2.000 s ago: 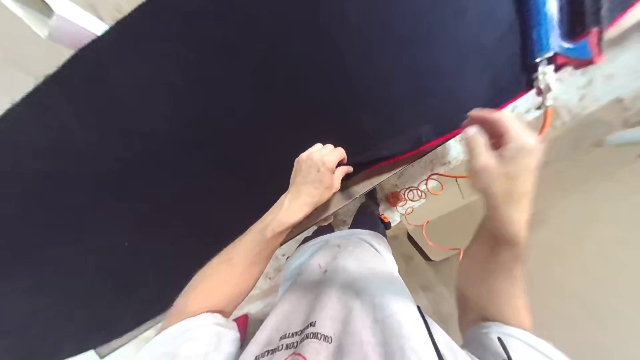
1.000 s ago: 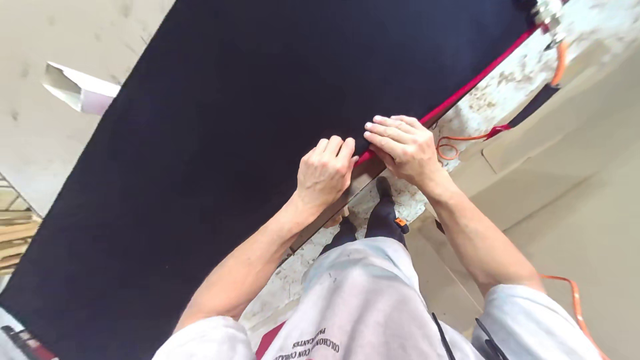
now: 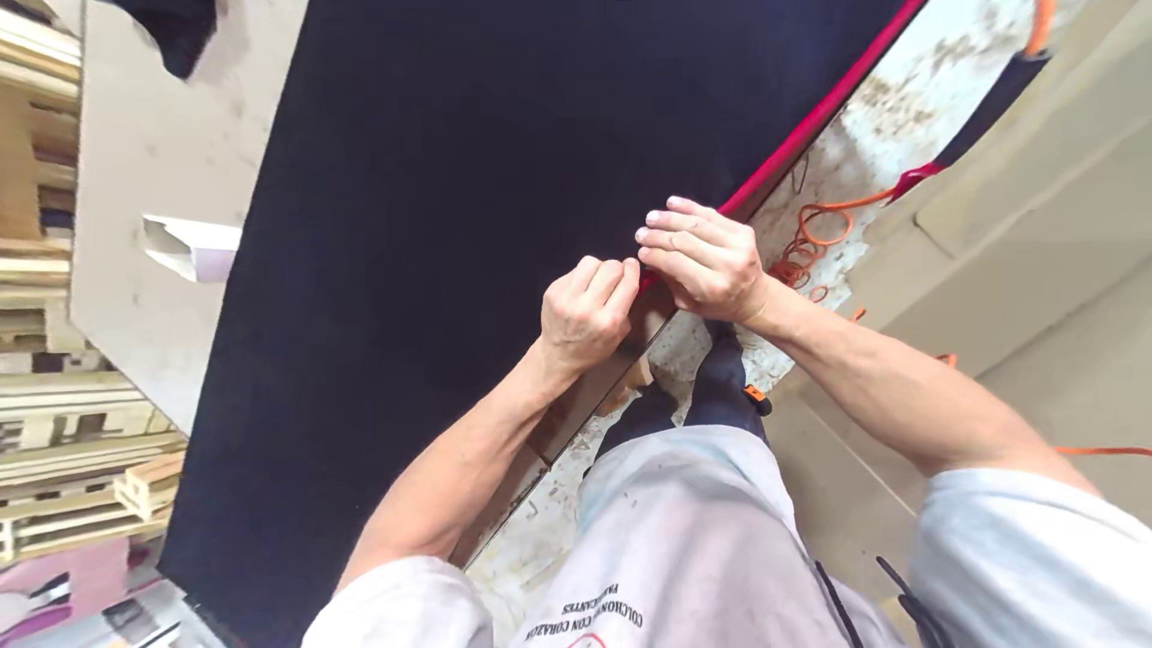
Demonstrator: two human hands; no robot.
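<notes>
A large dark navy fabric [image 3: 432,180] covers a flat panel, with a red strip [image 3: 810,121] along its near right edge. My left hand [image 3: 589,310] pinches the fabric's edge with curled fingers, just where the red strip ends from view. Beside it, nearly touching, my right hand [image 3: 706,256] lies over the red strip, fingers extended on the fabric and the thumb hidden beneath. Below both hands, a brown side face [image 3: 652,315] of the panel shows.
An orange coiled air hose [image 3: 823,225] with a black sleeve [image 3: 994,103] hangs at the right. Wooden pallets [image 3: 85,477] are stacked at the left. A folded white piece [image 3: 211,250] lies on the pale tabletop [image 3: 117,180]. My legs stand close to the panel's edge.
My right hand has come from the right, near the hose, to the fabric edge beside my left hand, which stays there. The blue tool seen earlier is out of view; the view has turned.
</notes>
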